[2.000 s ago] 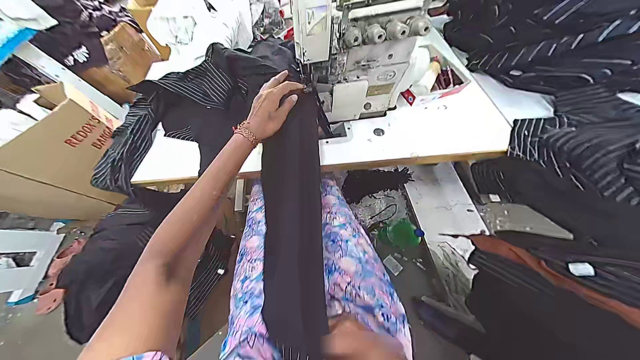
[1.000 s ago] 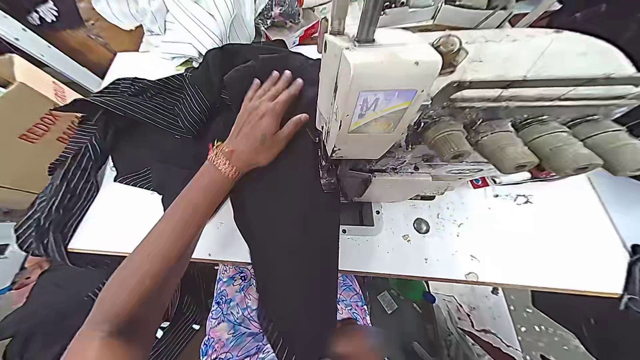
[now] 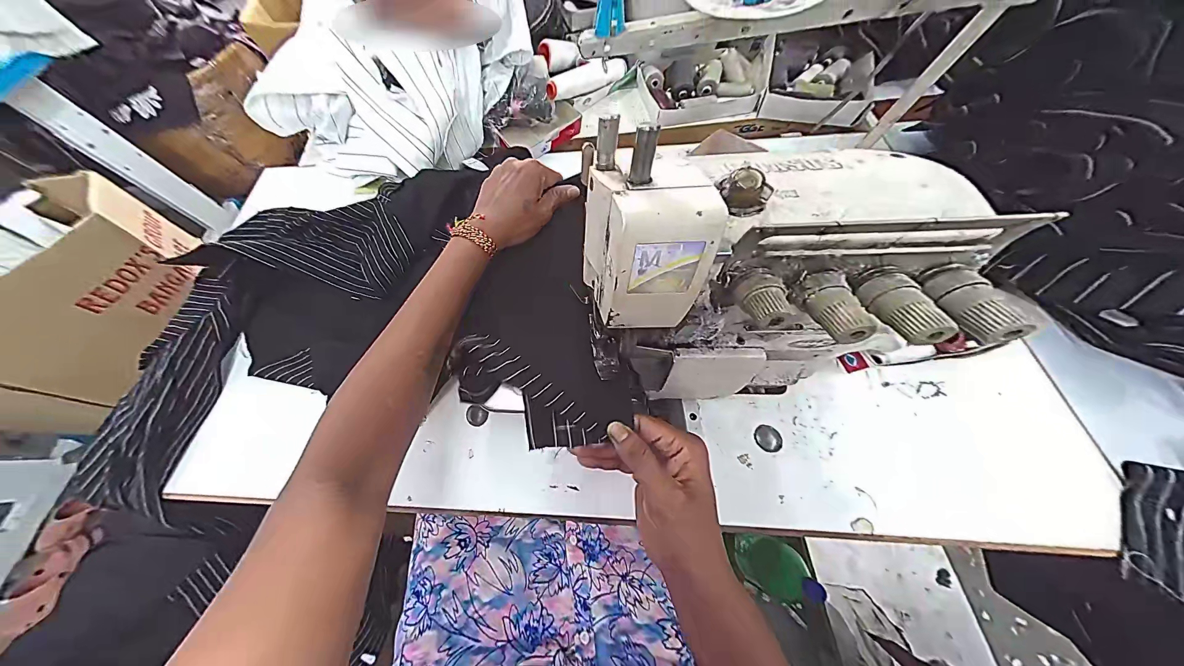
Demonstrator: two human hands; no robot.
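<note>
Black fabric with white pinstriped parts (image 3: 546, 287) lies over the white machine table (image 3: 906, 462), its right edge at the needle area of an overlock sewing machine (image 3: 652, 250). Behind the needle area, my left hand (image 3: 518, 203) rests on the far part of the cloth near the machine head, palm down. My right hand (image 3: 661, 458) pinches the near corner of the cloth between thumb and fingers, just in front of the presser foot, which is partly hidden by cloth and machine.
A cardboard box (image 3: 83, 305) stands at the left. Thread cones (image 3: 587, 79) and boxed spools (image 3: 708, 79) lie behind the machine. A person in a striped white garment (image 3: 370, 102) is across the table. Dark striped cloth (image 3: 1091, 185) is piled at the right.
My right hand, low over the lap before, is now up at the machine's front with the cloth's near end. The cloth no longer hangs over the table's front edge there.
</note>
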